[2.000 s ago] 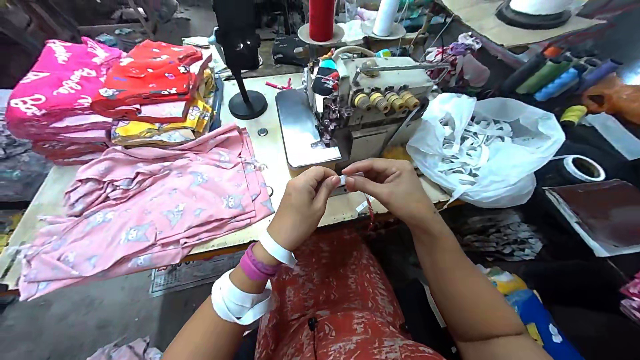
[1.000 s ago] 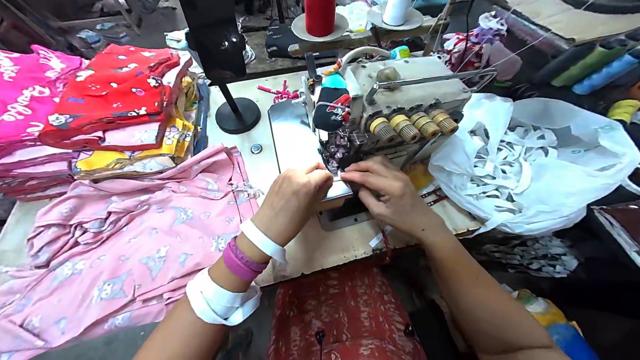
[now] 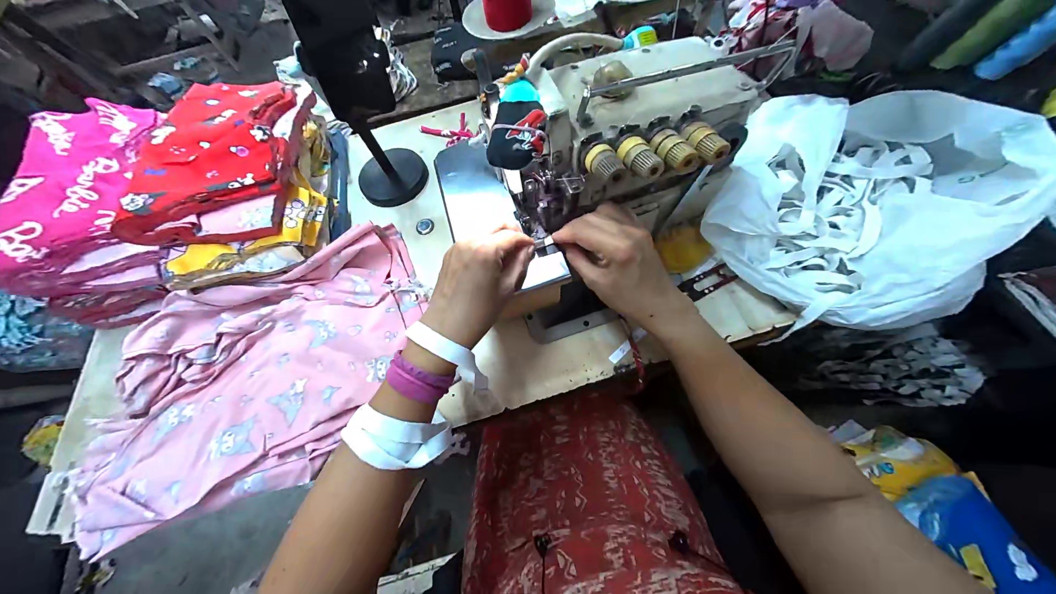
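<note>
My left hand (image 3: 487, 276) and my right hand (image 3: 615, 256) meet at the front of an overlock sewing machine (image 3: 652, 107), close to its needle and presser foot (image 3: 544, 198). Between their fingertips they pinch a short piece of white elastic band (image 3: 544, 242). White elastic strips (image 3: 396, 437) and a purple band (image 3: 419, 378) are around my left wrist and forearm. Left of my hands, a pink printed garment (image 3: 272, 388) lies spread over the table edge.
Folded red (image 3: 206, 165) and pink (image 3: 62, 198) printed fabrics are stacked at the left. A black stand (image 3: 393, 176) rises behind the pink garment. A white plastic bag (image 3: 932, 280) of white elastic pieces sits right of the machine. Thread cones stand behind.
Both hands have moved forward from in front of the machine to its presser foot area, still holding the white piece. The view has shifted closer.
</note>
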